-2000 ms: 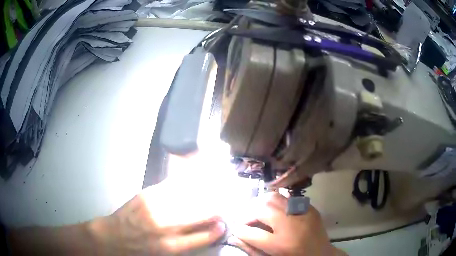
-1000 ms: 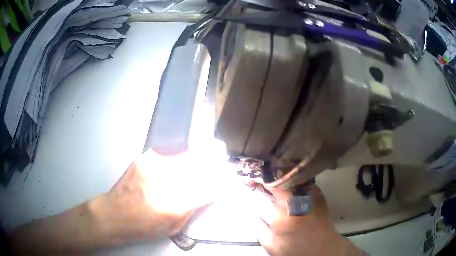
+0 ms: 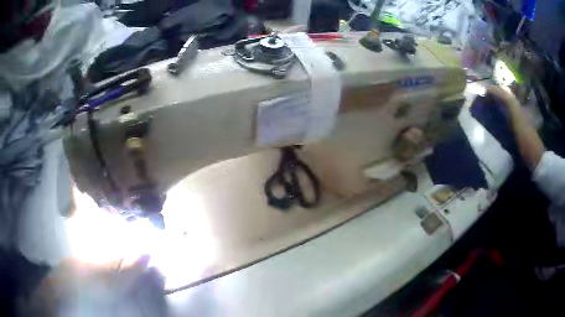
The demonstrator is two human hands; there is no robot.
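Observation:
The cream sewing machine spans the view, with blue lettering at its right. Its head is at the left, over an intense white lamp glare that hides the needle and any fabric there. Blurred skin-toned hand shapes show at the bottom left, just below the glare. I cannot tell my left hand from my right hand there, nor what the fingers hold. Black-handled scissors hang under the machine arm. The cream-yellow knob is on the head.
Another person's arm in a pale sleeve reaches over the table's far right side. A dark fabric piece lies by the machine's right end. Purple-handled snips lie on the head. Blurred grey cloth is at the left.
The view has swung right, so the machine head and glare now sit at the left. The machine's right end and another person's arm have come into view. My hands are now blurred at bottom left.

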